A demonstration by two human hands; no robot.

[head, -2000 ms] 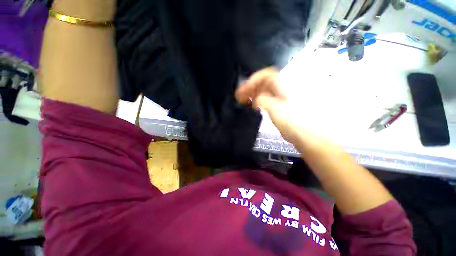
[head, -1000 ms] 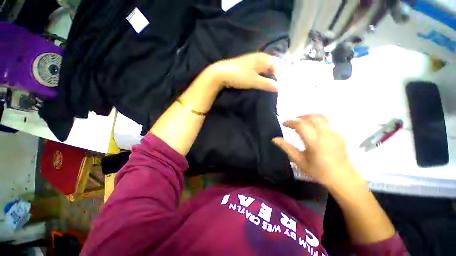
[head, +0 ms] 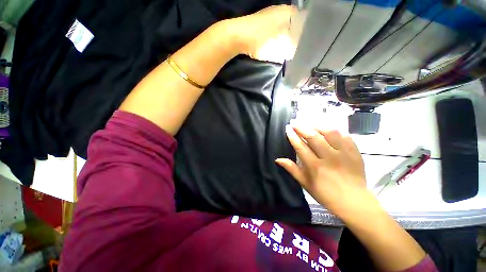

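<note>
The black garment (head: 229,143) covers the left of the white table, with shiny folds beside the sewing machine head (head: 367,42). Its straight edge runs down near the metal presser foot area (head: 322,79). A white label (head: 80,35) lies on the cloth at upper left. My left hand (head: 266,34) lies on the cloth left of the machine head; its fingertips are hidden or washed out by glare. My right hand (head: 330,164) is palm down on the table below the needle area, fingers apart, fingertips by the cloth's edge, holding nothing visible.
Red and silver snips (head: 407,169) and a black phone (head: 457,149) lie right of my right hand. A measuring strip (head: 405,219) runs along the table's front edge. A dark ribbed knob (head: 364,121) stands beside the needle area. A red box (head: 42,206) is below at left.
The view is closer to the machine head. My left hand has moved up along the cloth towards the head's far side. The shiny cloth now lies flatter beside the needle area. My right hand remains spread.
</note>
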